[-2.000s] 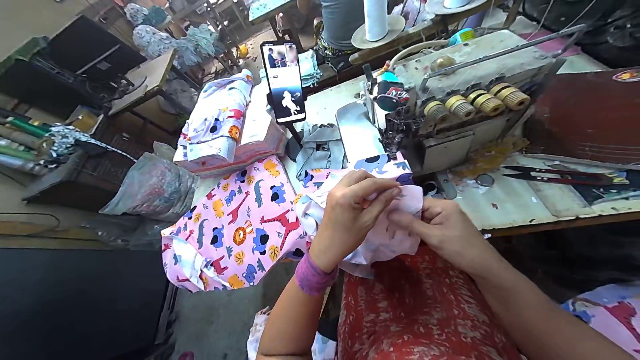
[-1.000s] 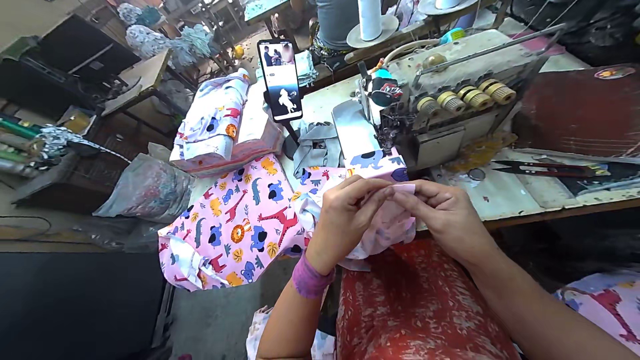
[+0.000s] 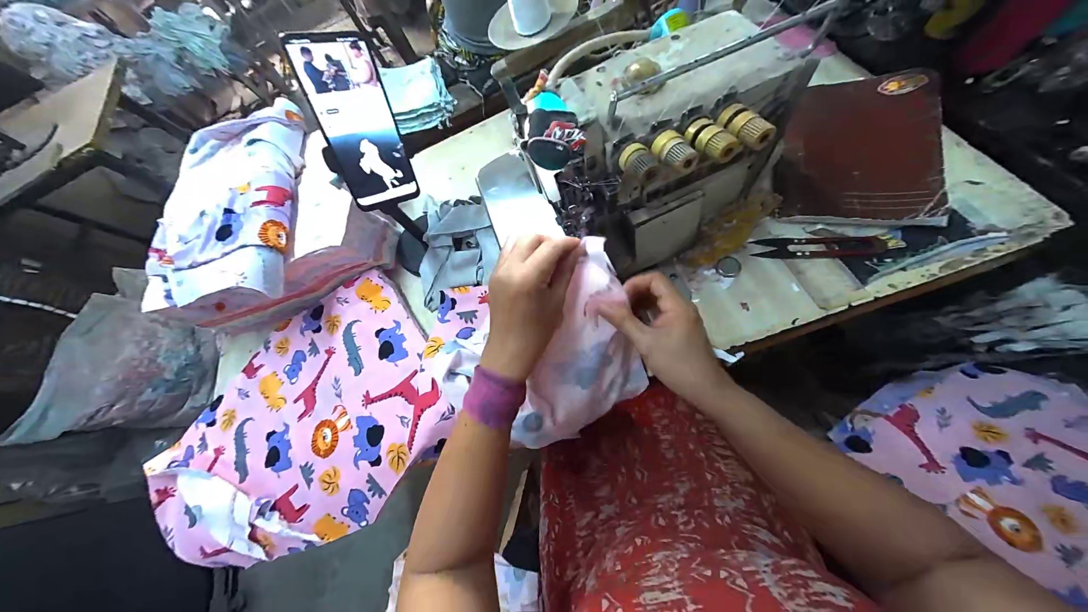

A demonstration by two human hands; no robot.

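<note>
My left hand (image 3: 534,293), with a purple band at the wrist, grips the upper edge of a pink animal-print fabric piece (image 3: 586,365) just in front of the sewing head. The piece hangs wrong side out over my lap. My right hand (image 3: 667,327) pinches its right side between thumb and fingers. Behind my hands stands an overlock sewing machine (image 3: 659,221) with several yellow tension dials (image 3: 714,140); its needle area is partly hidden. More pink printed fabric (image 3: 340,416) spreads over the table's left side and hangs off the front.
Folded printed fabric (image 3: 225,212) is stacked at the left, beside a phone (image 3: 353,119) on a holder. Grey cloth (image 3: 459,246) lies by the machine. Thread snips (image 3: 829,245) and a brown board (image 3: 863,149) lie at the right. Another printed piece (image 3: 977,459) is at lower right.
My right hand has moved down and away from my left along the fabric; one second ago both hands were close together at its upper edge. The fabric now hangs more spread out between them.
</note>
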